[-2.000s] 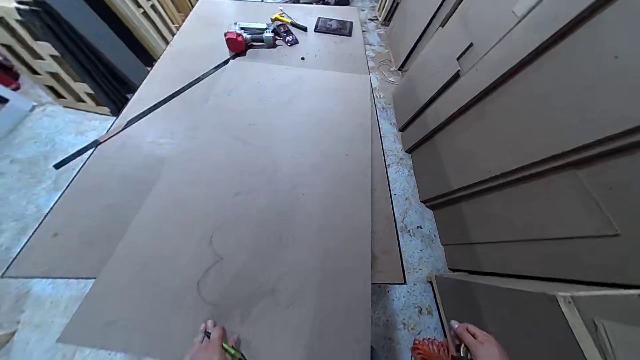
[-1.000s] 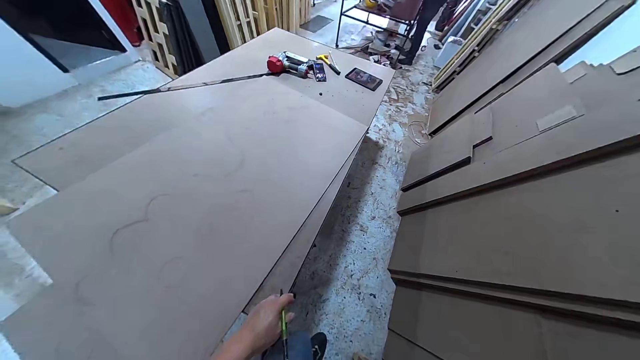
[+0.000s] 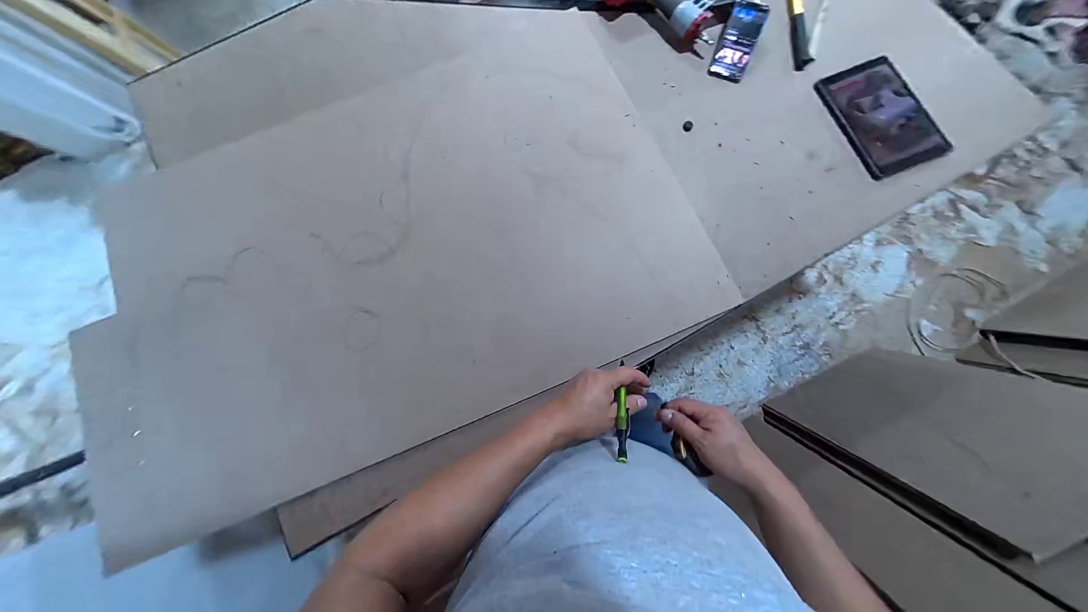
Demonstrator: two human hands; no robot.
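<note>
My left hand (image 3: 599, 404) holds a green and black pen-like marker (image 3: 622, 421) upright between thumb and fingers, close to the near edge of the large brown board (image 3: 510, 238). Beside it on the right, my right hand (image 3: 710, 438) is closed on a small tool with a black and yellow handle (image 3: 684, 450), partly hidden by the fingers. Faint curved pencil-like lines are drawn on the board's left half. A phone (image 3: 739, 42) and a tablet (image 3: 884, 117) with lit screens lie on the board beneath, at its far right.
A red and silver power tool (image 3: 684, 17) lies near the phone, with a yellow and black tool (image 3: 799, 34) beside it. More brown boards (image 3: 943, 442) are stacked at the right. Debris covers the floor (image 3: 756, 357), where a coil of thin cord (image 3: 956, 310) lies.
The view has swung and tilted down strongly. Both hands are now close together in front of my body; one second ago only the hand with the green marker showed.
</note>
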